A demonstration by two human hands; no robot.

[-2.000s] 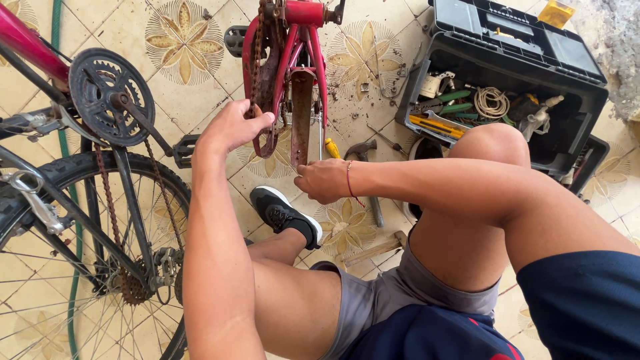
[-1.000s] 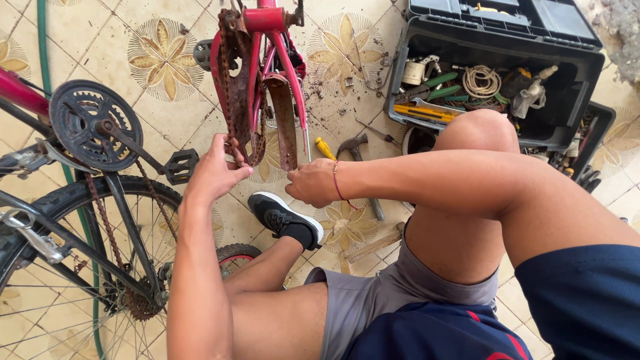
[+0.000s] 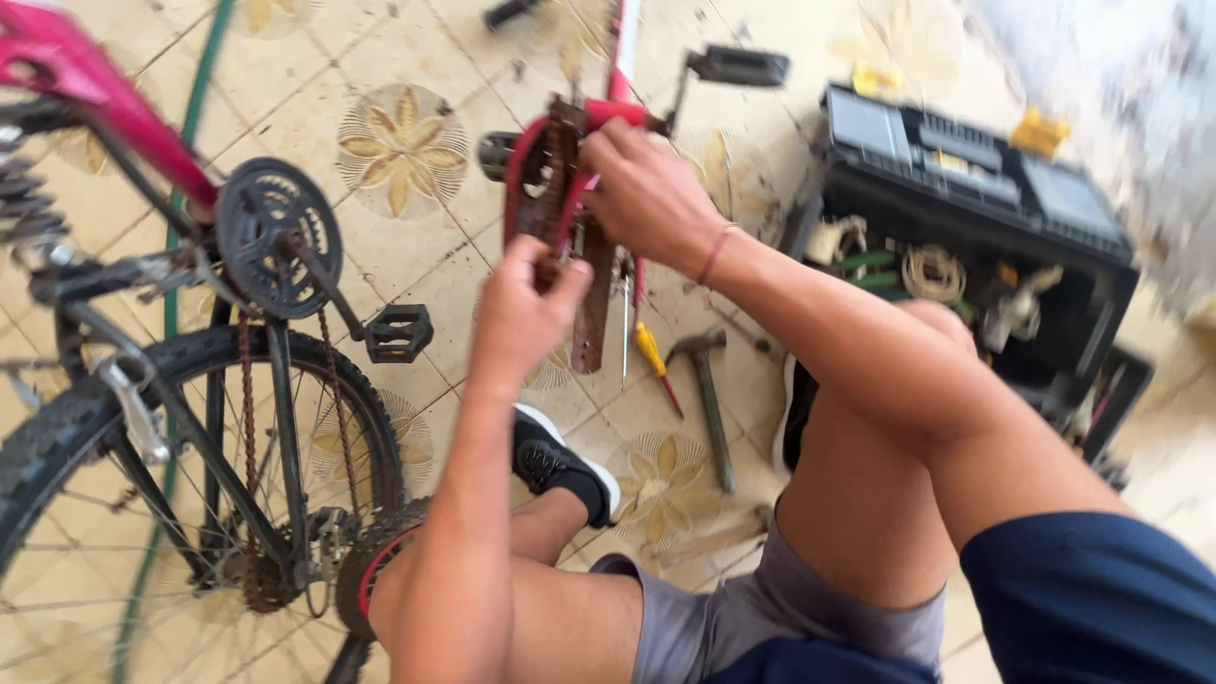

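A small red bicycle frame (image 3: pixel 608 116) lies on the tiles, with a rusty chain (image 3: pixel 553 204) along its crank side. My left hand (image 3: pixel 532 294) pinches the lower end of the chain between thumb and fingers. Reaching across the frame, my right hand (image 3: pixel 646 195) is beside the chain near the bottom bracket; its fingertips are partly hidden, so a hold cannot be told. A rusty metal chain guard (image 3: pixel 591 323) hangs below the right hand. On the floor nearby lie a yellow-handled screwdriver (image 3: pixel 653 351) and a hammer (image 3: pixel 710 399).
An open black toolbox (image 3: pixel 969 204) with hand tools and coiled cord stands at the right. A larger bicycle with a chainring (image 3: pixel 278 237) and rear tyre (image 3: pixel 375 418) is on the left. A green hose (image 3: pixel 195 114) runs behind it.
My right hand has moved up from the lower end of the metal guard to the frame near the bottom bracket. My left hand remains by the chain. The view has shifted.
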